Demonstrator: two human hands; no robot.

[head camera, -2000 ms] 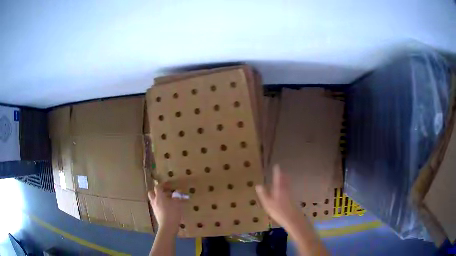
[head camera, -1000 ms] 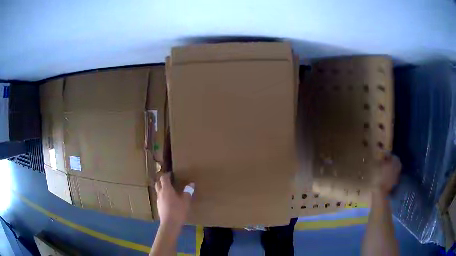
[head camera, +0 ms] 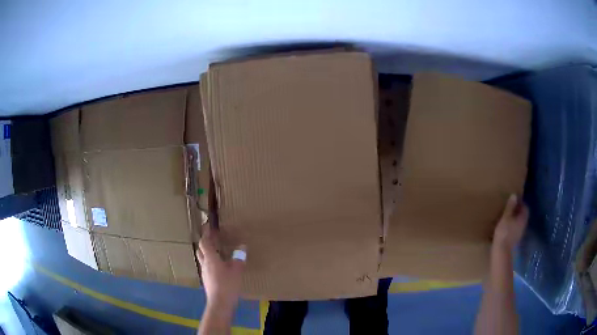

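The centre stack of cardboard [head camera: 298, 163] lies in front of me, with a ribbed plain sheet on top and small dark writing at its lower right corner. My left hand [head camera: 221, 268] grips the stack's lower left edge and has a small white patch on a finger. My right hand [head camera: 510, 226] holds the right edge of a plain cardboard sheet [head camera: 461, 176] over the right stack. A strip of perforated sheet [head camera: 391, 141] shows between the two. The fingers under the edges are hidden.
Flattened cartons [head camera: 137, 190] with white labels form the left stack. A dark stretch-wrapped load [head camera: 566, 183] stands at the far right. A pale wall [head camera: 294, 26] runs behind. The blue-grey floor has yellow lines [head camera: 111, 302]. My legs show below the centre stack.
The perforated sheet on top of the centre stack went to the right stack. A plain sheet is now over the right stack in my right hand, and a ribbed sheet now tops the centre stack.
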